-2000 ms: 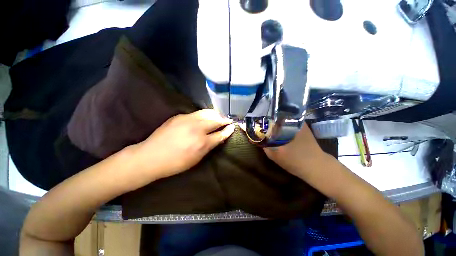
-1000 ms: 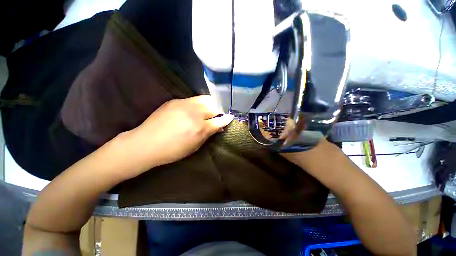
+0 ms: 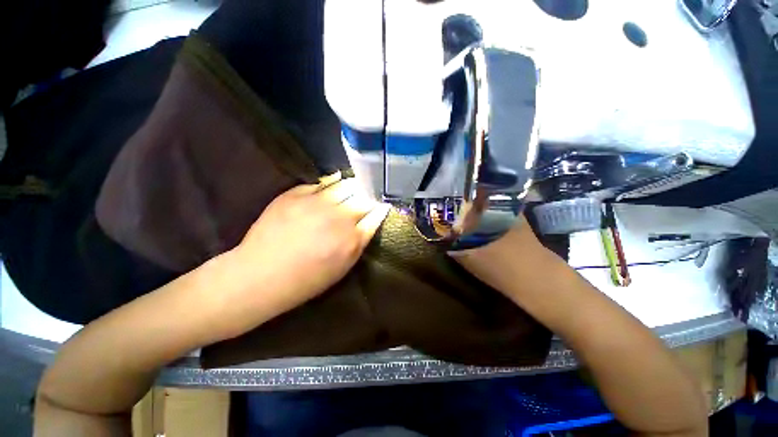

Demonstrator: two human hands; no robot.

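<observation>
A brown panel (image 3: 341, 316) lies under the machine head and reaches the table's front edge. Black cloth (image 3: 60, 239) with a rounded maroon-brown patch (image 3: 188, 171) is bunched to its left. My left hand (image 3: 311, 230) is left of the needle, its thumb and fingers gripping the cloth's edge there. My right hand (image 3: 495, 252) is on the right side of the needle area; its fingers are hidden behind the shiny metal guard (image 3: 503, 128), so its grip does not show. The needle and presser foot are mostly hidden.
The white machine head (image 3: 597, 94) fills the upper right. Snips (image 3: 621, 256) with a red handle and a yellow-green stick (image 3: 609, 252) lie right of my right wrist. Cardboard boxes (image 3: 198, 414) and a blue crate (image 3: 546, 414) are below the ruler-marked table edge (image 3: 281, 374).
The view has shifted with the head, so the machine looks smaller than a second ago. My left fingers look more bunched beside the needle. My right hand stays behind the guard.
</observation>
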